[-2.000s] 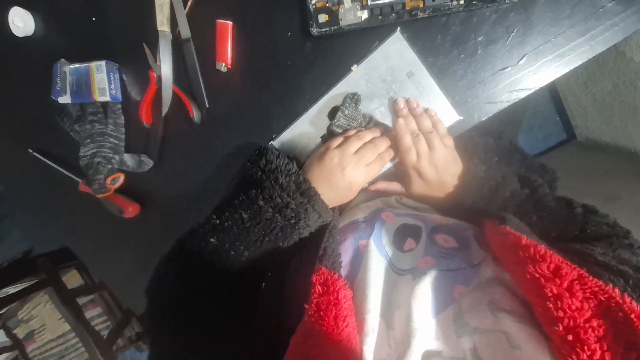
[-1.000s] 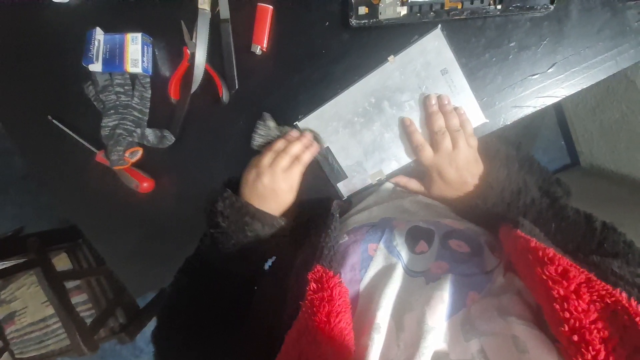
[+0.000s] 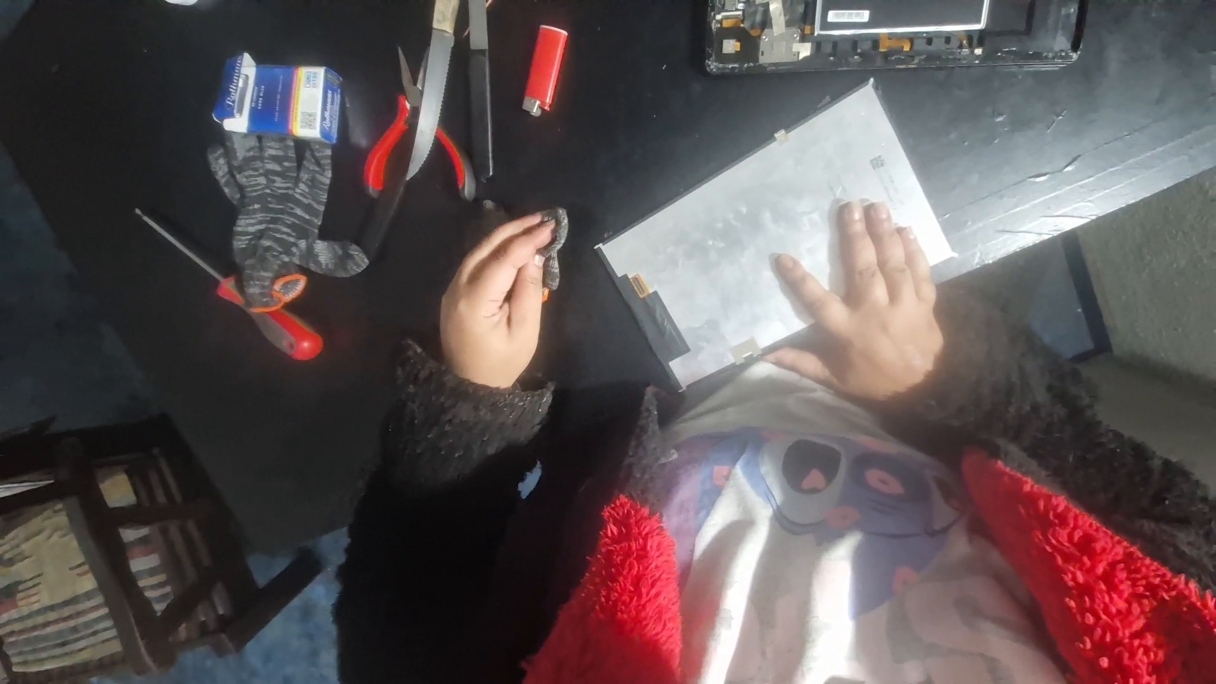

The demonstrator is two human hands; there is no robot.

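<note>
My left hand (image 3: pixel 496 302) pinches a bunched grey-and-black knit glove (image 3: pixel 556 249) with an orange edge, just left of the panel; most of the glove is hidden by the fingers. Flat on a silvery display panel (image 3: pixel 722 228) rests my right hand (image 3: pixel 869 304), fingers spread, at the panel's lower right part. The panel lies tilted on the black table, with a dark strip and a small gold connector along its left short edge. A second knit glove (image 3: pixel 280 204) lies at the left, under a blue and white box (image 3: pixel 280 100).
Red-handled pliers (image 3: pixel 388 147), a serrated knife (image 3: pixel 432 100), a flat black-handled tool (image 3: pixel 482 104) and a red lighter (image 3: pixel 545 71) lie beyond my left hand. A red screwdriver (image 3: pixel 285 331) is at the left. An opened device housing (image 3: pixel 893 47) sits at the far edge. A chair (image 3: pixel 123 560) stands lower left.
My left hand has moved left off the panel with the bunched glove, which was on the panel two seconds ago. My right hand has stayed on the panel.
</note>
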